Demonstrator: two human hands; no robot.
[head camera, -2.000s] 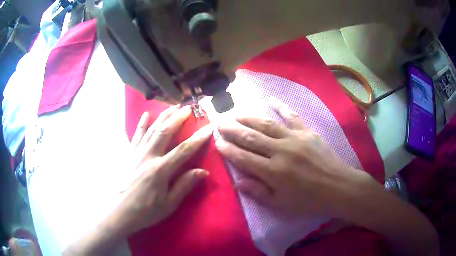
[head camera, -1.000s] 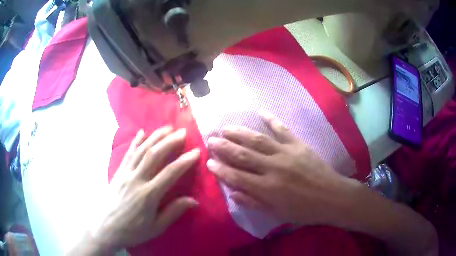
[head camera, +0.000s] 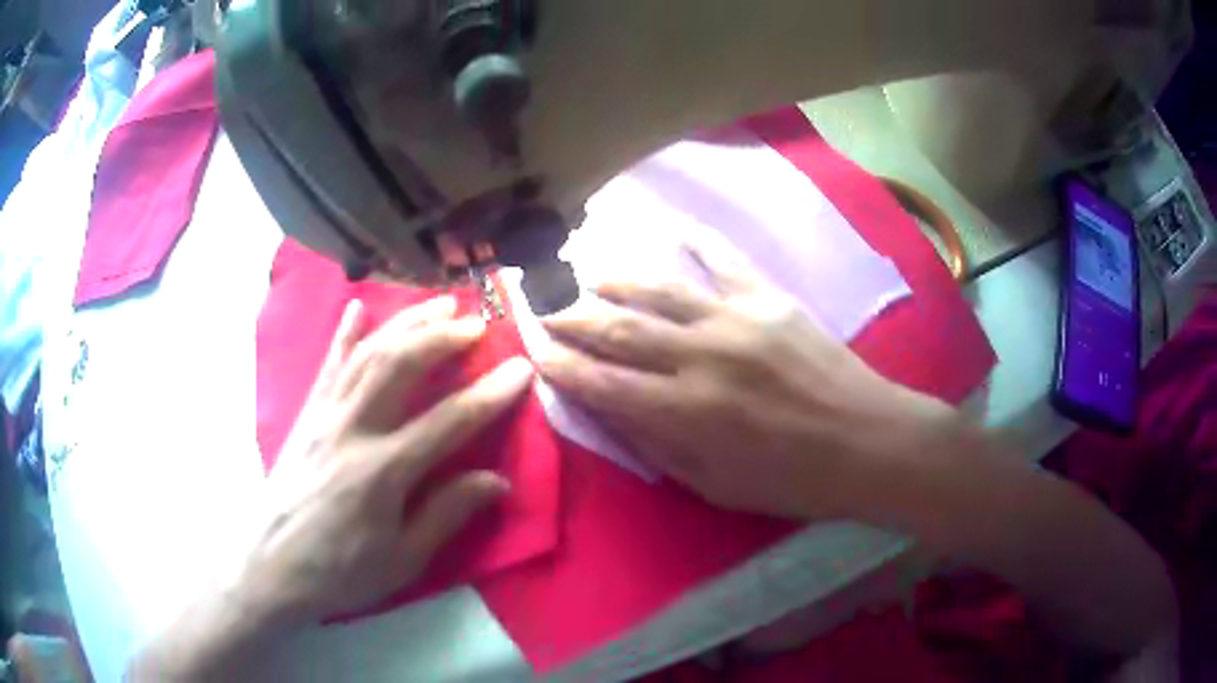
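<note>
A red cloth panel (head camera: 627, 560) lies on the machine bed with a pale dotted pocket cloth (head camera: 787, 254) on top of it. A narrower red piece (head camera: 514, 514) lies at the left of the pale cloth. My left hand (head camera: 387, 447) rests flat on this red piece, fingertips just below the presser foot (head camera: 490, 296). My right hand (head camera: 727, 380) lies flat on the pale cloth, its fingertips at the seam edge right of the foot. Both hands press with spread fingers. The needle tip cannot be made out in the glare.
The sewing machine head (head camera: 360, 134) hangs over the cloth. A folded red piece (head camera: 150, 187) lies at upper left. An orange scissor handle (head camera: 934, 224) shows right of the panel, partly covered. A lit phone (head camera: 1100, 307) lies at the right. Red cloth is at lower right.
The cloth has moved up towards the machine, and its lower edges now show on the table. The pale cloth has shifted and lies partly folded. Both hands have moved up close to the presser foot.
</note>
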